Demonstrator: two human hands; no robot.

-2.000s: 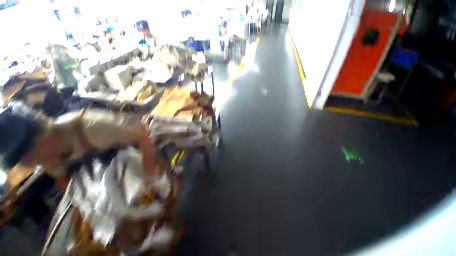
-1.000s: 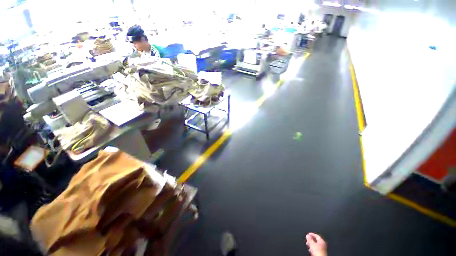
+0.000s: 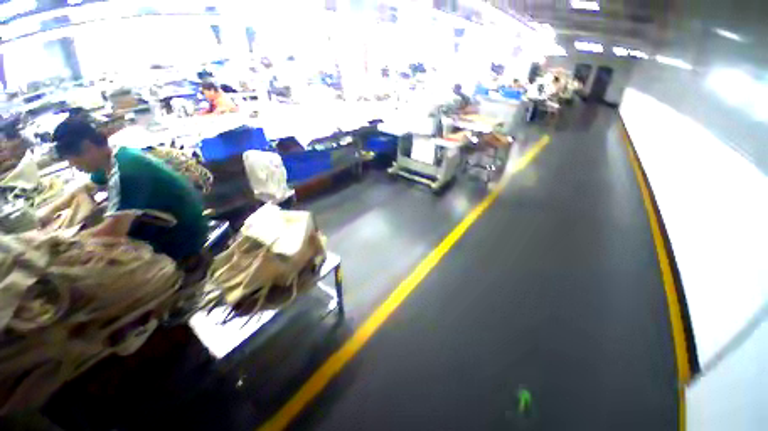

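Neither of my hands is in the picture. Nearest in front of me, a large heap of tan bag pieces (image 3: 93,295) fills the lower left and is cut off by the left edge. A second stack of tan bag pieces (image 3: 268,252), with thin strips hanging down, lies on a small white-topped table (image 3: 227,335) to its right. A person in a green shirt (image 3: 160,198) leans over work behind the large heap.
A grey floor aisle (image 3: 505,278) with a yellow line (image 3: 392,299) runs ahead. A white wall (image 3: 716,194) stands on the right. Blue bins (image 3: 233,143) and a pale machine (image 3: 425,156) stand ahead left. A green mark (image 3: 525,400) is on the floor.
The view has moved forward along the aisle. The brown stack and the hand seen low in the earlier frame have left the picture. The small table and the green-shirted person now appear closer.
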